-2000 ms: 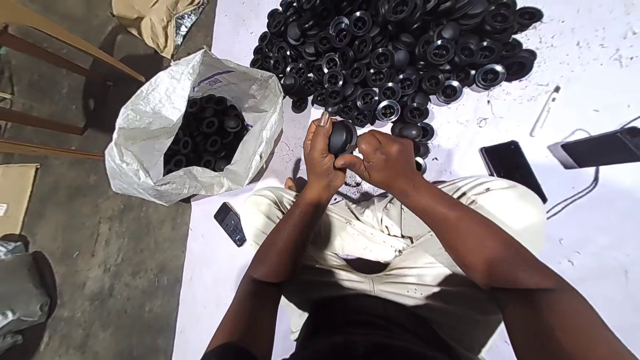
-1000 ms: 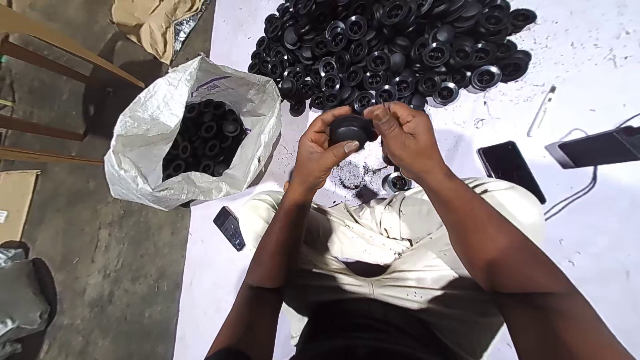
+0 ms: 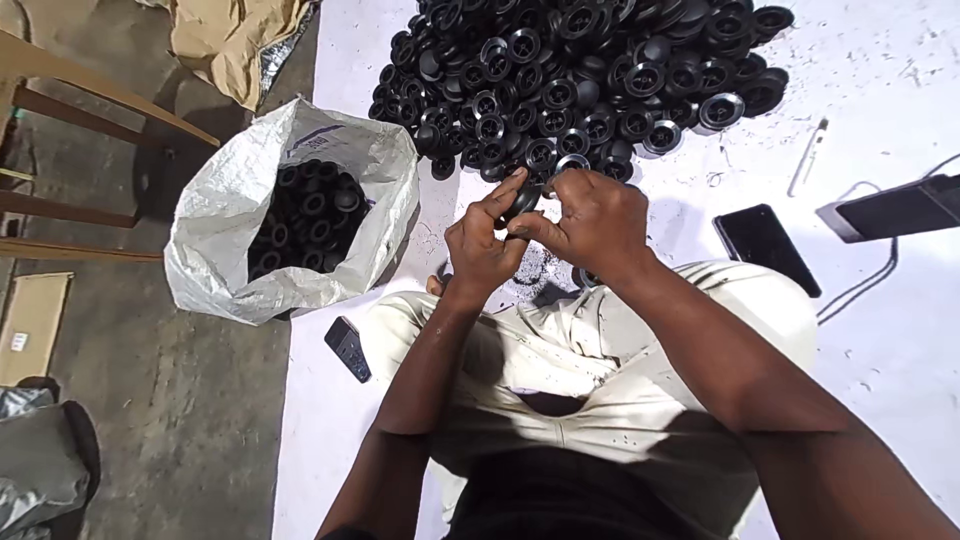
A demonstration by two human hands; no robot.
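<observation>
My left hand (image 3: 486,244) grips a round black plastic part (image 3: 525,201) between thumb and fingers, in front of my lap. My right hand (image 3: 596,217) is at the part's right side, its thumb against the lower edge and its fingers curled; whether it holds a small tool is hidden. Beyond both hands lies a large pile of similar black round parts (image 3: 555,94), many showing a spoked hollow side. To the left stands an open white woven sack (image 3: 217,240) holding more black parts (image 3: 311,217). Another part (image 3: 585,277) lies partly hidden below my right hand.
A smartphone (image 3: 766,247), a white pen-like tool (image 3: 808,157) and a dark device on a stand (image 3: 900,210) with a cable are at the right. A keypad phone (image 3: 347,349) lies by my left knee. Wooden legs (image 3: 82,210) and brown paper (image 3: 221,45) are at the left. Black shavings dot the white sheet.
One second ago the round part lay flatter between my hands; now it is tilted, and my right hand has curled against its side. The sack and pile look unchanged.
</observation>
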